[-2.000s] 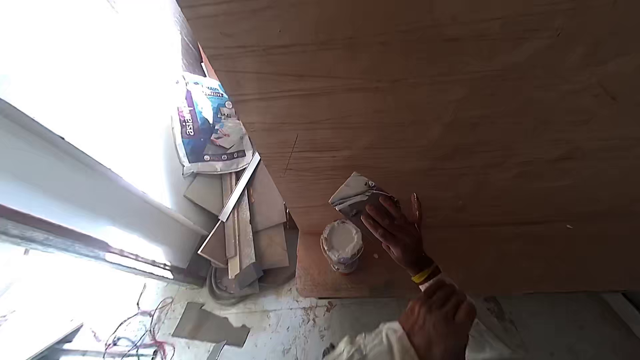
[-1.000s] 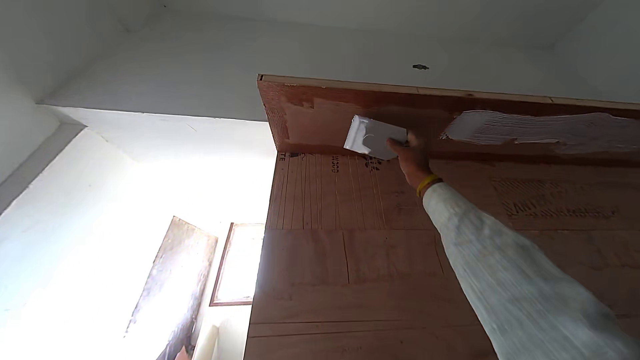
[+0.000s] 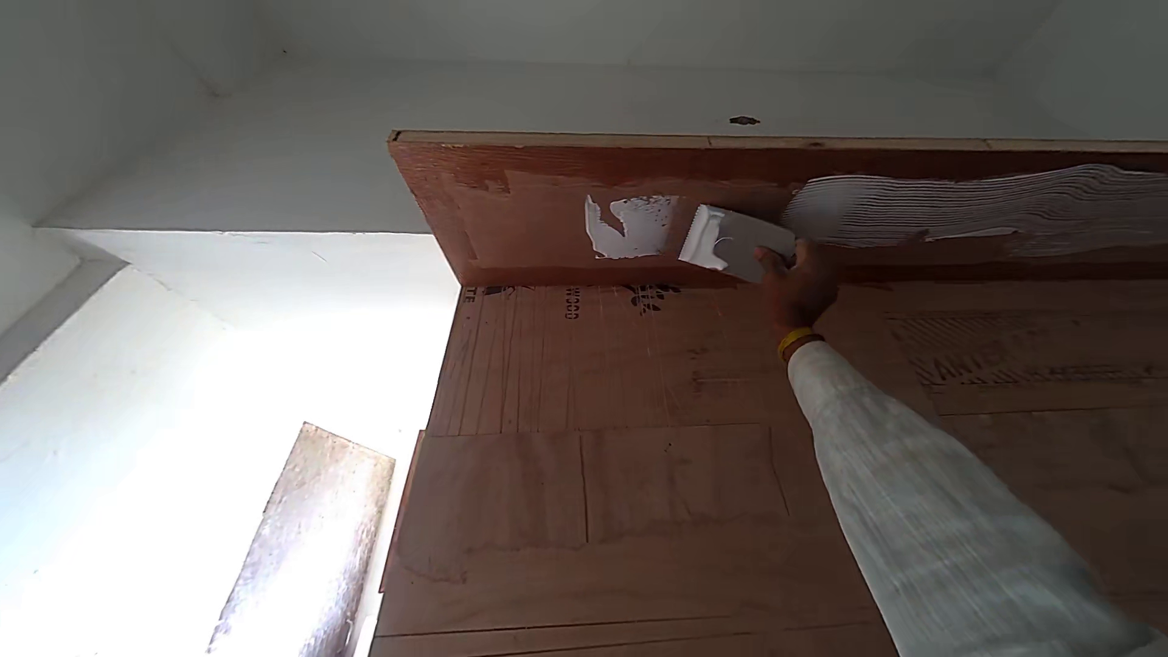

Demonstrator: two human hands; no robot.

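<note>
My right hand (image 3: 801,290), with a yellow and a dark band at the wrist, grips a flat notched spreader (image 3: 741,245) by its right end. White adhesive lies along the spreader's toothed left edge. The spreader is against or close to the reddish underside of an overhead plywood board (image 3: 529,219). Just left of it a smeared patch of white adhesive (image 3: 643,226) sticks to the board. Combed adhesive ridges (image 3: 949,208) run along the board to the right. My left hand is out of view.
An upright plywood panel (image 3: 675,474) with printed marks meets the overhead board below. A loose board (image 3: 306,538) leans at the lower left beside a brightly lit opening. White wall and ceiling surfaces (image 3: 511,100) lie above and behind the overhead board.
The view has swung up from the bucket and floor to the overhead board. Since one second ago, a white adhesive patch has appeared on the board left of the spreader. My left hand has left the view.
</note>
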